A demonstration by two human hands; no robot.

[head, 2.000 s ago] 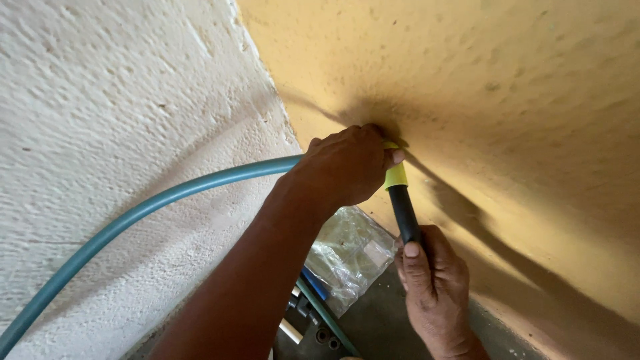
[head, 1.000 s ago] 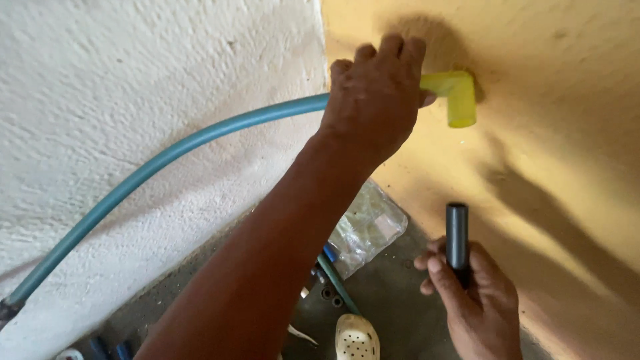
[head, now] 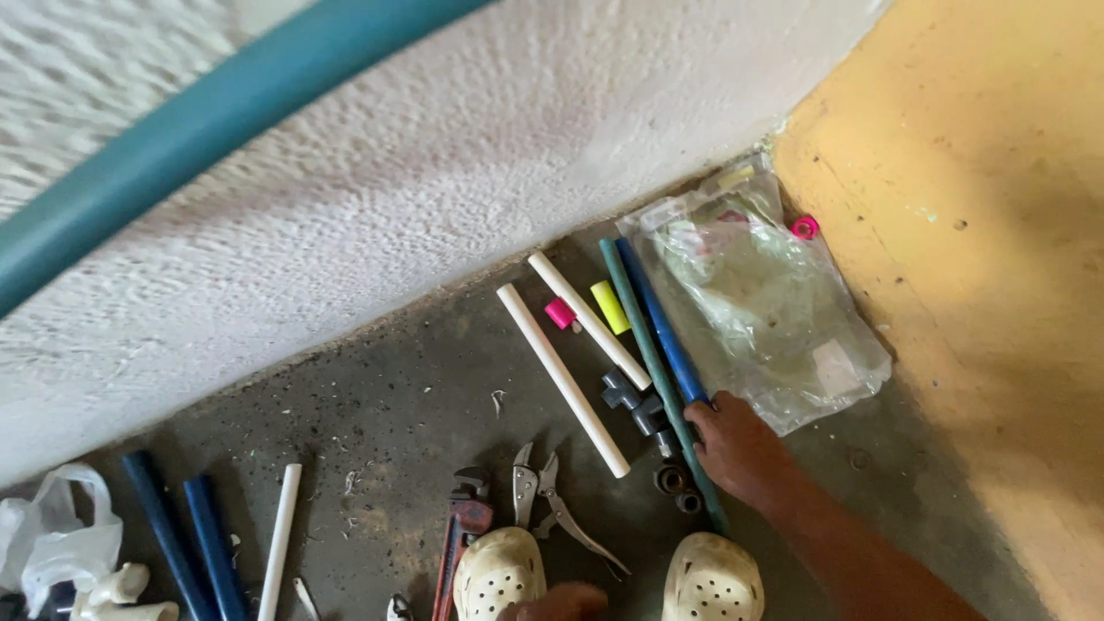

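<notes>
On the floor, my right hand closes around the lower end of a blue plastic pipe. Right beside it lies a thin green pipe. My left hand shows only in part and blurred at the bottom edge, between two cream clogs; its fingers and anything in them cannot be made out. White pipes, a yellow coupling, a pink fitting and dark grey pipe fittings lie left of the green pipe. A thick blue-green pipe crosses the upper left.
A clear plastic bag lies in the wall corner with a pink ring by it. Locking pliers and a red pipe wrench are near the left clog. More blue pipes and a white bag sit lower left.
The view has swung down to the floor. My left hand has left the blue-green pipe by the yellow elbow. My right hand has gone from the short black pipe to the blue one.
</notes>
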